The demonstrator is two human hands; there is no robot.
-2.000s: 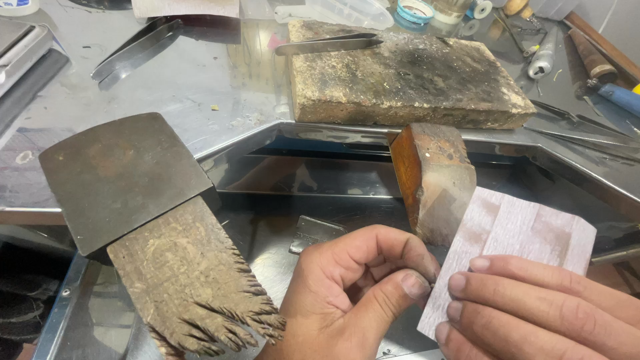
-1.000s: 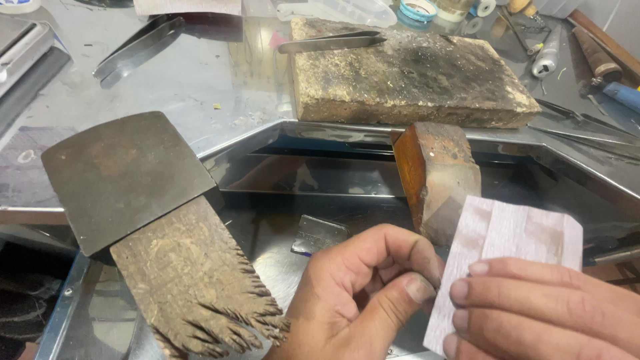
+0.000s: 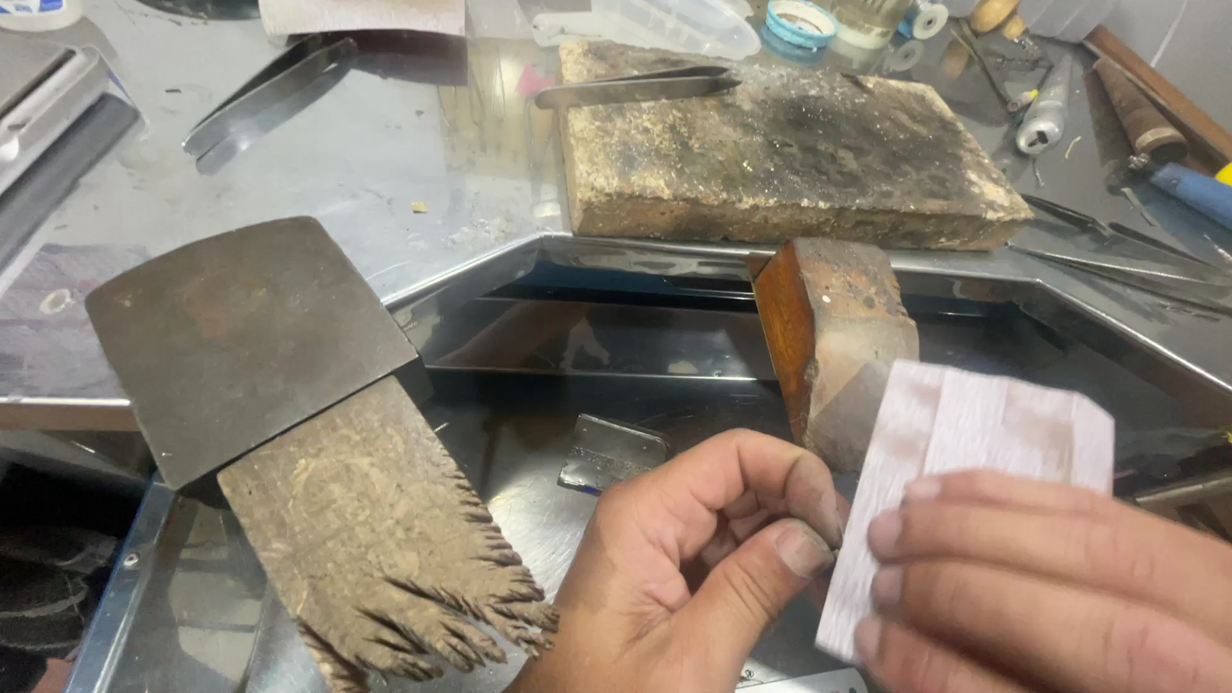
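Note:
My left hand [image 3: 712, 568] has its thumb and forefinger pinched together at the lower middle of the view; what small thing sits between the fingertips is mostly hidden. Beside those fingertips, my right hand [image 3: 1039, 577] holds a folded, pale pinkish sheet of abrasive paper [image 3: 1001, 423] by its front, with the paper's left edge close against the left fingertips. Behind the paper stands a worn wooden block [image 3: 861, 327] fixed at the bench edge. To the left are a dark steel bench block [image 3: 250, 337] and a notched wooden bench pin [image 3: 375, 520].
A scorched soldering board [image 3: 789, 154] lies at the back with tweezers [image 3: 640, 89] on it. Another pair of tweezers [image 3: 269, 96] rests on the metal bench at left. A small metal plate [image 3: 611, 452] lies in the tray below. Hand tools [image 3: 1145, 241] crowd the right side.
The abrasive paper and my right hand have shifted slightly against my left fingertips. My left hand keeps its pinch.

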